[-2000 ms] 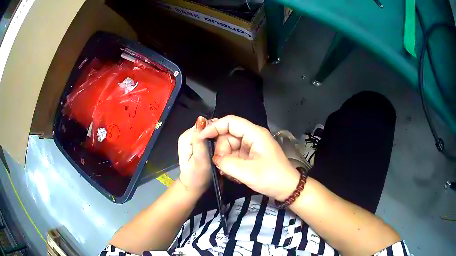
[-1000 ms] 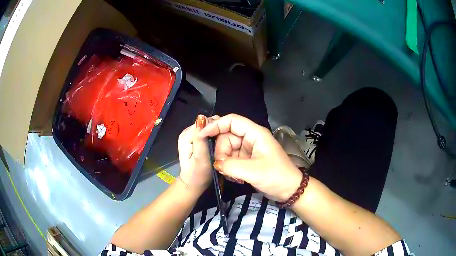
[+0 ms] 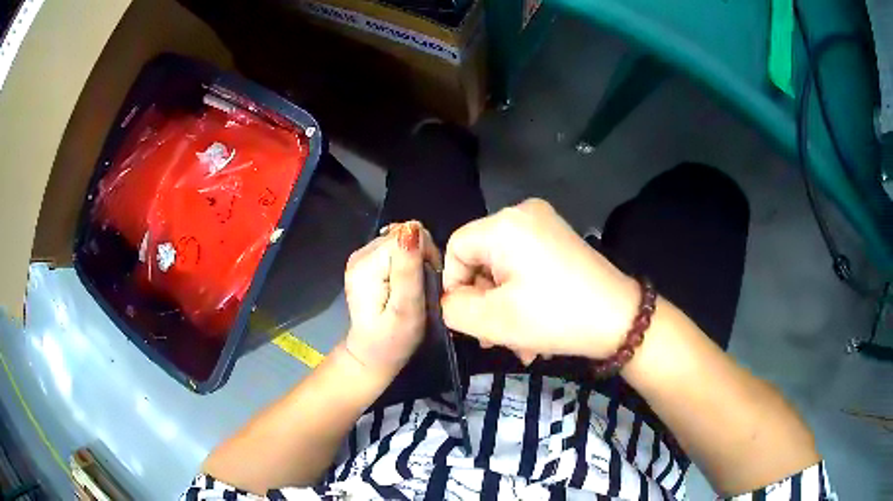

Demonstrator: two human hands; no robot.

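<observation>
A thin dark LCD module [image 3: 451, 357] is seen edge-on over my lap, its lower end against the striped shirt. My left hand [image 3: 388, 301] is closed on its upper part from the left side, thumb near the top edge. My right hand [image 3: 543, 284], with a beaded bracelet on the wrist, is at the panel's upper right side with its fingers curled and thumb and index finger close together. Whether the right fingers pinch anything is too small to tell.
A black waste bin [image 3: 311, 161] with a red liner and white scraps stands at the left, beside a cardboard sheet [image 3: 59, 127]. A cardboard carton [image 3: 468, 83] is at the top centre. A green bench [image 3: 725, 78] with a bright green strip and dark cable is at upper right.
My right hand has moved right and turned, its fingers more curled. My left hand still holds the panel. The view has shifted, so the bin and bench sit further left.
</observation>
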